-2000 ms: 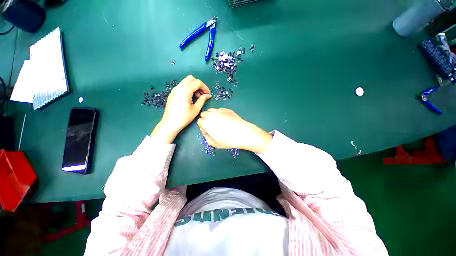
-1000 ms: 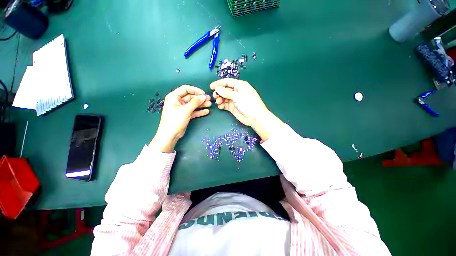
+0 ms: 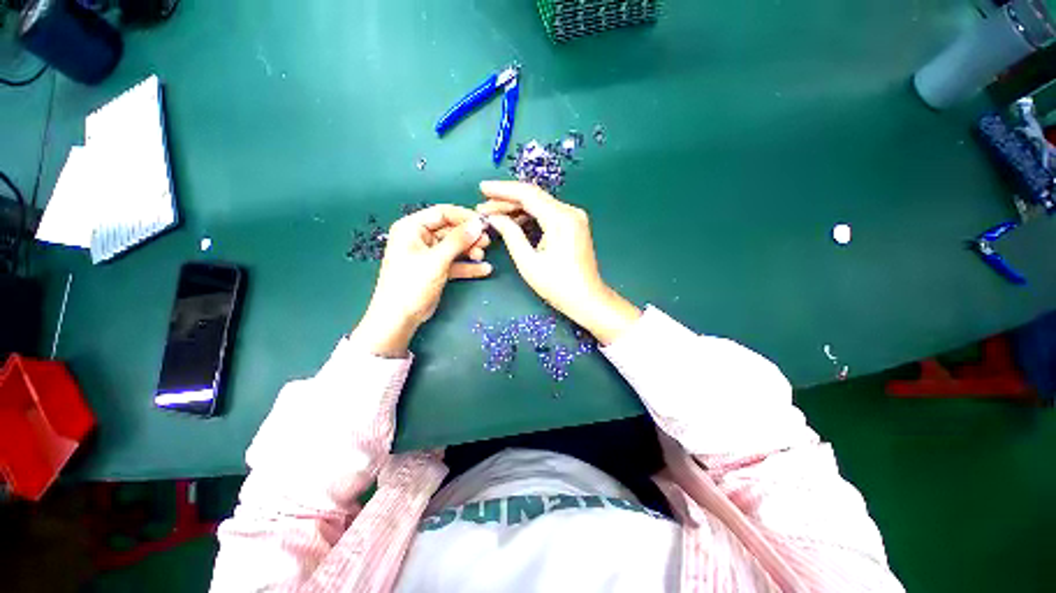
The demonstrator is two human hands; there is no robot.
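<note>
My left hand (image 3: 426,269) and my right hand (image 3: 554,257) meet at the fingertips above the green mat. A tiny part (image 3: 483,221) shows faintly between the fingertips; its shape is too small to tell. A loose pile of small shiny purple parts (image 3: 535,339) lies nearest my body, below my hands. Small black parts (image 3: 371,240) lie beside my left hand, partly hidden by it. A pile of mixed dark and bright pieces (image 3: 540,166) lies just beyond my right hand, which covers its near edge.
Blue-handled cutters (image 3: 506,104) lie open beyond the piles. A phone (image 3: 200,338), white paper pads (image 3: 130,176) and a red bin (image 3: 41,426) are left. A green lattice-like block (image 3: 598,16) is at the top. A white round bit (image 3: 842,234), more cutters (image 3: 997,254) and a grey bottle (image 3: 980,58) are right.
My hands came up from the near piles, uncovering the shiny purple parts. My right hand has moved up and its fingertips now meet the left ones.
</note>
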